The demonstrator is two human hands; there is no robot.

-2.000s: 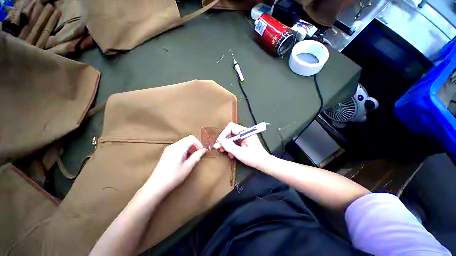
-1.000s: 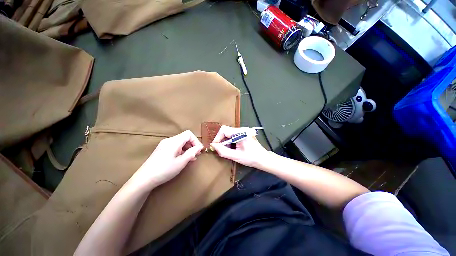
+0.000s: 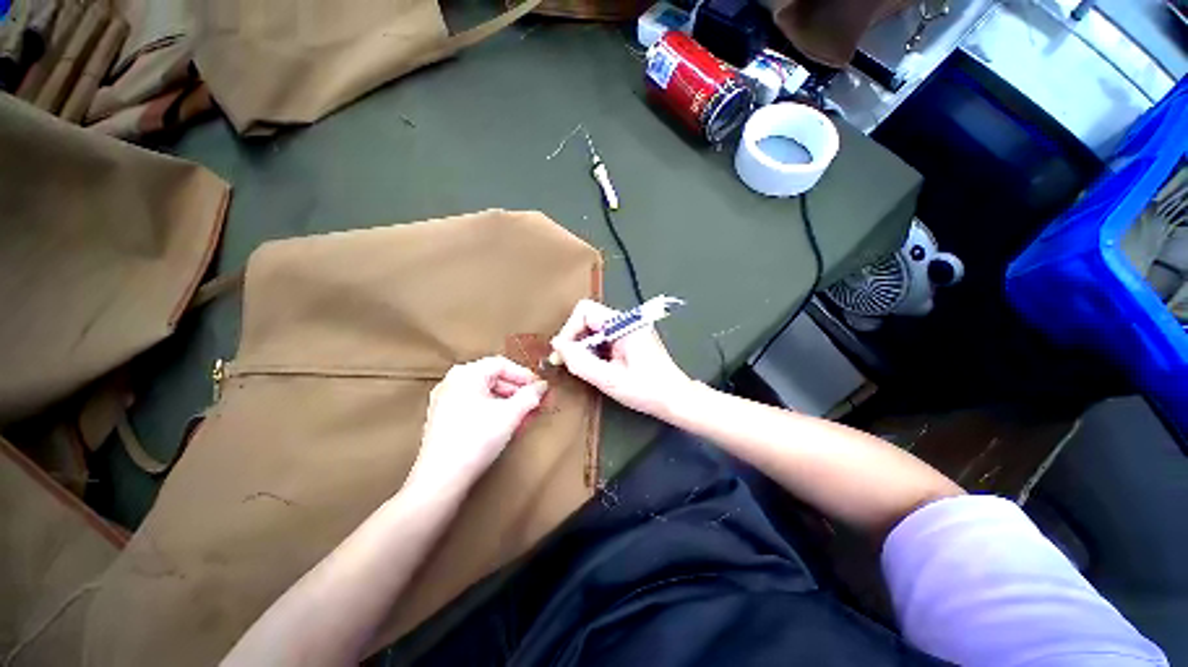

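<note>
A tan tote bag (image 3: 378,293) lies flat on the dark green table, with a seam across it and a reddish-brown edge binding (image 3: 595,430) on its right side. A small reddish-brown leather patch (image 3: 526,347) on the bag is partly hidden by my hands. My right hand (image 3: 619,358) grips a white pen-shaped tool (image 3: 638,318), its tip near the patch's lower right edge. My left hand (image 3: 476,411) rests at the patch's lower edge with thumb and fingertips pinched; whether they hold a thread or a bit of the patch cannot be told.
A thin tool with a cord (image 3: 603,183) lies behind the bag on the table (image 3: 430,143). A red can (image 3: 700,86) and a white tape roll (image 3: 787,150) are at the back right. More tan bags (image 3: 98,248) lie left. An animal-faced fan (image 3: 899,276) and blue crate (image 3: 1107,248) are right.
My right hand has moved slightly up and away from my left hand, along the patch's right side. The pen-shaped tool stays in it. The view has shifted a little.
</note>
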